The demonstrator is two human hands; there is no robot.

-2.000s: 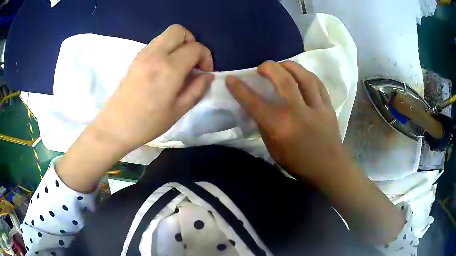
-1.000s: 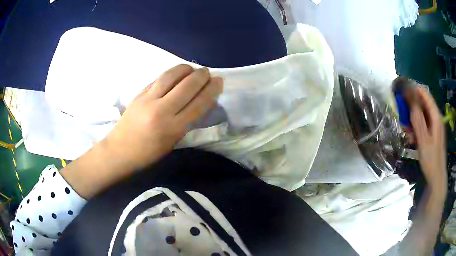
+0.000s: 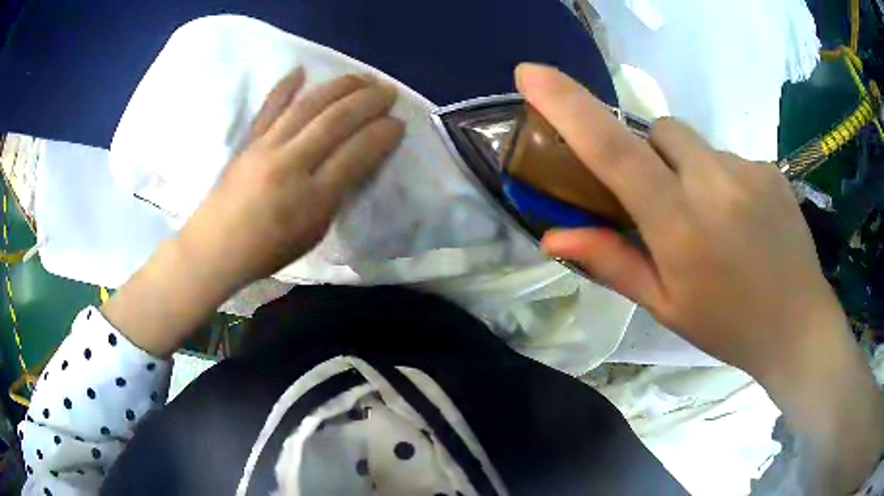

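The white garment [image 3: 417, 208] lies over the front edge of the navy padded board [image 3: 388, 44]. My left hand [image 3: 300, 174] lies on the garment with its fingers extended and slightly apart, pressing on the cloth rather than gripping it. My right hand [image 3: 698, 232] is shut on the brown handle of the steam iron [image 3: 485, 131]. The iron's pointed metal tip faces left and rests on the garment near its upper edge, just right of my left fingertips. The iron's sole and the cloth under it are hidden.
A white table cover [image 3: 717, 58] shows at the upper right. The iron's yellow-and-black hose [image 3: 841, 131] runs behind my right hand. Other white cloth [image 3: 678, 412] is heaped at the lower right. Green floor [image 3: 68, 320] and yellow lines show at the left.
My right hand left the cloth, took hold of the iron at the right and brought it left onto the garment. My left hand's fingers have spread on the cloth.
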